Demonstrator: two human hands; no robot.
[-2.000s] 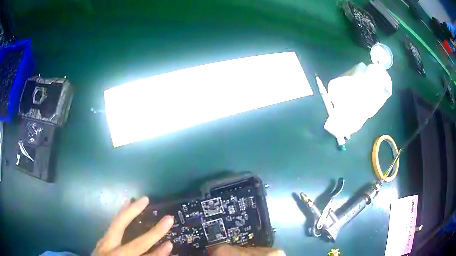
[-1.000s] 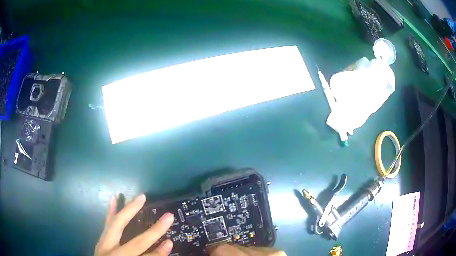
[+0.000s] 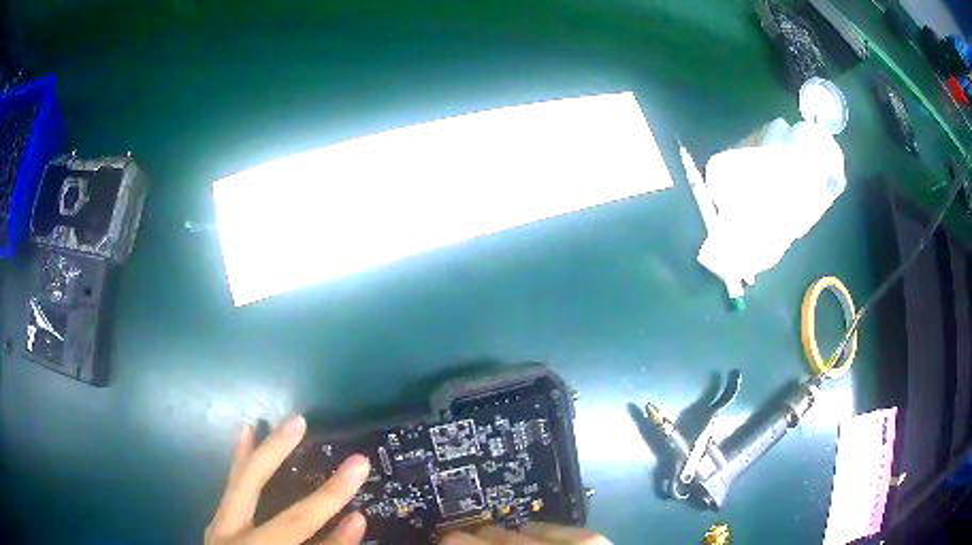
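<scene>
A black circuit board [image 3: 410, 468] with silver and white components lies in its thick black housing [image 3: 573, 447] at the bottom centre. My left hand [image 3: 293, 495] rests on the left part of the board, fingers spread, thumb side at the lower edge. My right hand [image 3: 522, 535] is cut off by the bottom edge of the picture; only some fingers show, touching the board's lower edge near a brownish-gold strip [image 3: 467, 522]. Whether the right fingers hold anything cannot be seen.
A glaring white strip [image 3: 442, 197] lies ahead. Right: white bottle [image 3: 773, 197], slim pen [image 3: 695, 181], tape ring [image 3: 807, 330], air blow gun [image 3: 735, 447] with hose, paper label sheet [image 3: 861, 479], gold-coloured parts [image 3: 716, 534]. Left: blue bin [image 3: 41, 138], black and grey cover [image 3: 66, 319].
My right fingers have shifted slightly right along the board's lower edge, and more of the gold strip shows. My left index finger has moved slightly left. The view has shifted a little.
</scene>
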